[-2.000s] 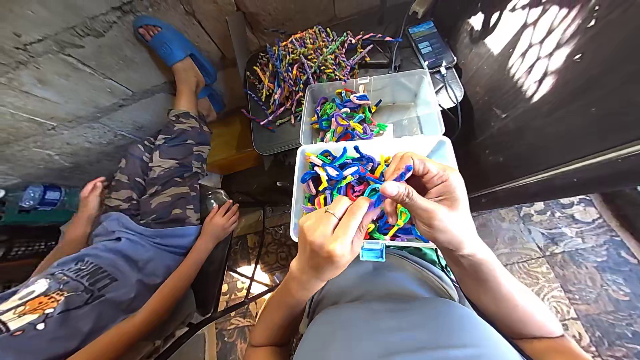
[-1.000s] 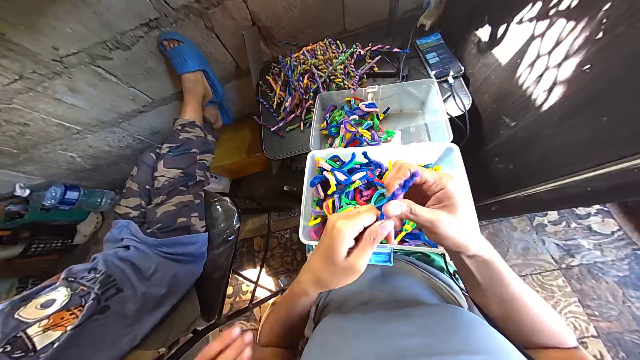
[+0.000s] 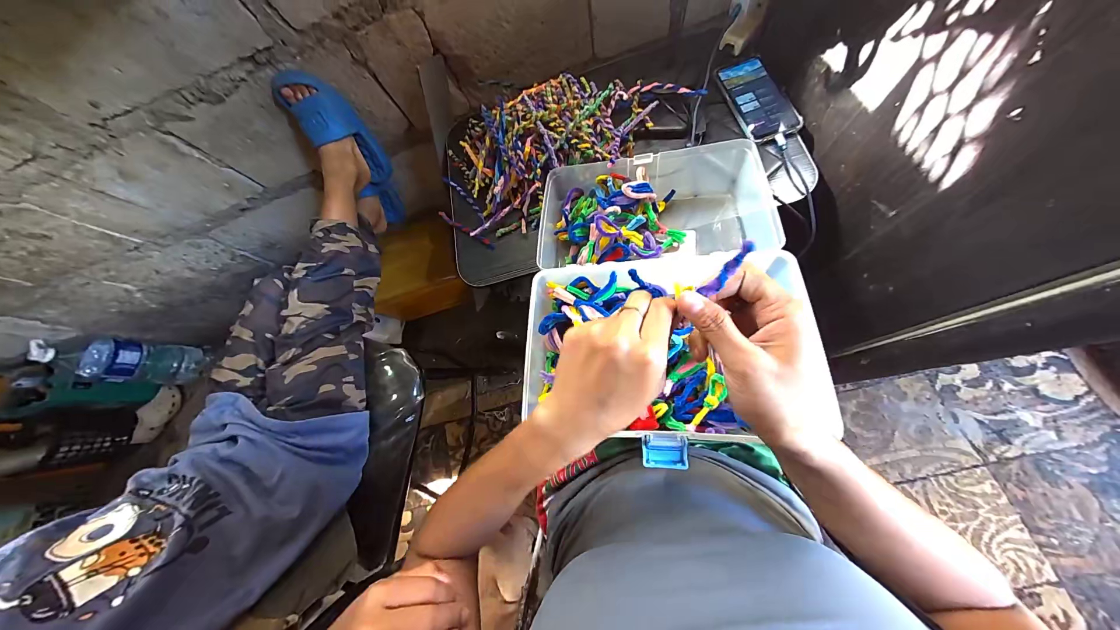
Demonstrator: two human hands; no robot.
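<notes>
A twisted fuzzy cord (image 3: 728,269), purple and blue at its upper end with yellow near the fingertips, is pinched between both hands. My left hand (image 3: 612,363) holds the yellow end with its fingertips, and a ring shows on one finger. My right hand (image 3: 757,346) grips the purple part between thumb and fingers. Both hands are above a white plastic box (image 3: 535,350) on my lap, full of looped, brightly coloured fuzzy cords (image 3: 700,394). Its clear lid (image 3: 726,197) lies opened out behind it, with more looped cords (image 3: 612,219) at its left side.
A heap of twisted cords (image 3: 560,131) lies on a dark tray (image 3: 490,262) beyond the lid. A phone (image 3: 759,98) with a cable is at its right. At the left sits another person (image 3: 245,472) in blue slippers; their hand (image 3: 402,599) is near my left forearm.
The other person's hand has moved from their lap to beside my left forearm. In my hands, a purple cord end now sticks up more plainly above the right fingers.
</notes>
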